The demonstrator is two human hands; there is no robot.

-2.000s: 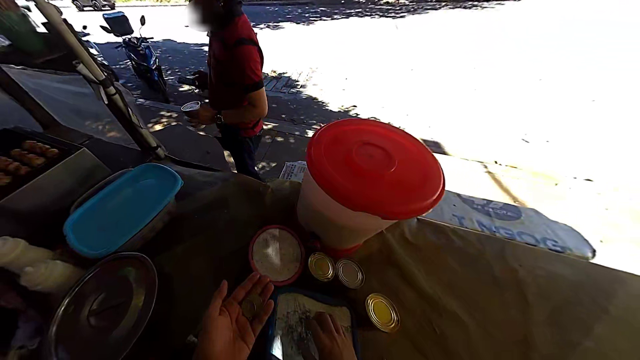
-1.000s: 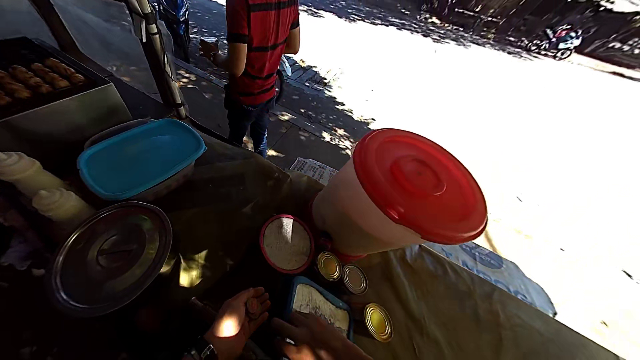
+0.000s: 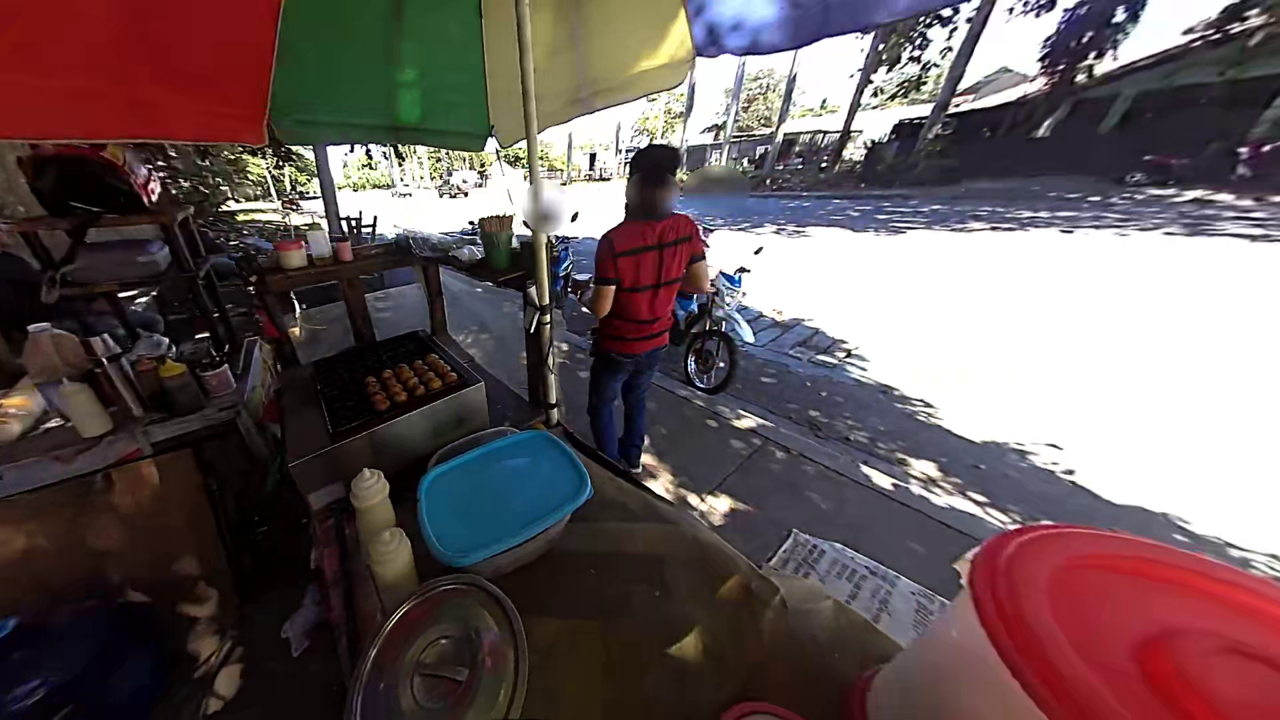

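Neither of my hands shows in the head view now. Along the lower edge lies a round metal lid with a handle. Behind it stands a plastic tub with a blue lid, and two squeeze bottles with pale contents are at its left. At the lower right is a large whitish container with a red lid; the rim of a smaller red-edged container just shows beside it. Browned balls of food sit in a dark moulded griddle beyond the tub.
A pole rises at the table's far edge under a coloured umbrella. Past it a person in a red striped shirt stands near a motorcycle. More bottles stand on a side shelf at the left.
The view has swung up and left, so my hands and the small tins beside them have left the frame. The person in red held a cup two seconds ago and now stands turned away.
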